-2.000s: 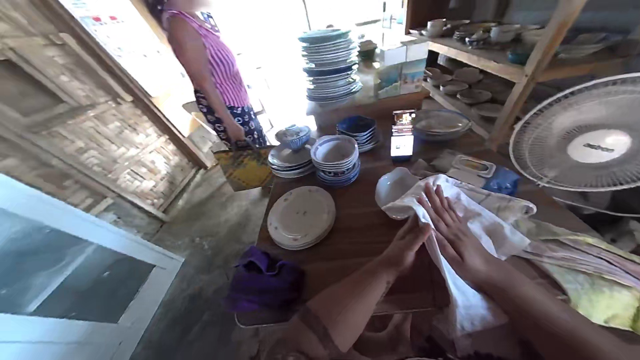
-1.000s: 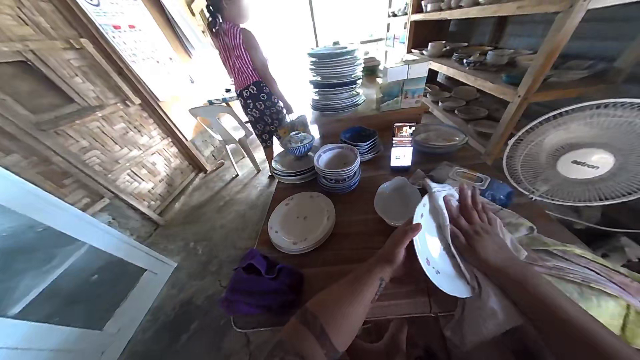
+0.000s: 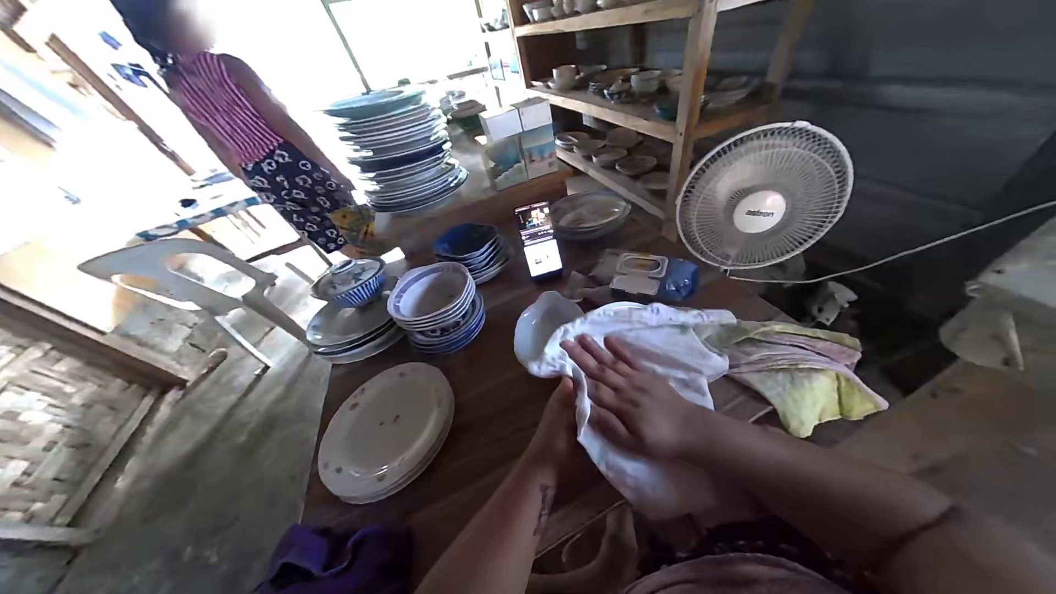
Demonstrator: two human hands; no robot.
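Observation:
My right hand (image 3: pixel 631 396) lies flat, fingers slightly spread, on a white cloth (image 3: pixel 660 351) that covers nearly all of a plate. At the cloth's left edge my left hand (image 3: pixel 563 417) grips the covered plate, its fingers mostly hidden. A white scalloped bowl (image 3: pixel 544 326) is right behind the cloth. To the left lies a short stack of oval floral plates (image 3: pixel 386 429). Beyond it stand stacked bowls (image 3: pixel 433 297), dark blue square bowls (image 3: pixel 470 243) and plates (image 3: pixel 355 326) topped by a blue-striped bowl (image 3: pixel 351 282).
A lit phone (image 3: pixel 539 239) stands upright near a wipes pack (image 3: pixel 643 274). An electric fan (image 3: pixel 763 198) and a yellow-pink cloth (image 3: pixel 792 363) are at right. Behind are a tall plate stack (image 3: pixel 400 153) and wooden shelves (image 3: pixel 610 111). A person (image 3: pixel 247 132) stands at left beside a plastic chair (image 3: pixel 181 268). Purple cloth (image 3: pixel 338 561) lies front left.
A second ago the plate's white face showed between my hands; now the cloth covers it, with my right hand on top. The view has shifted.

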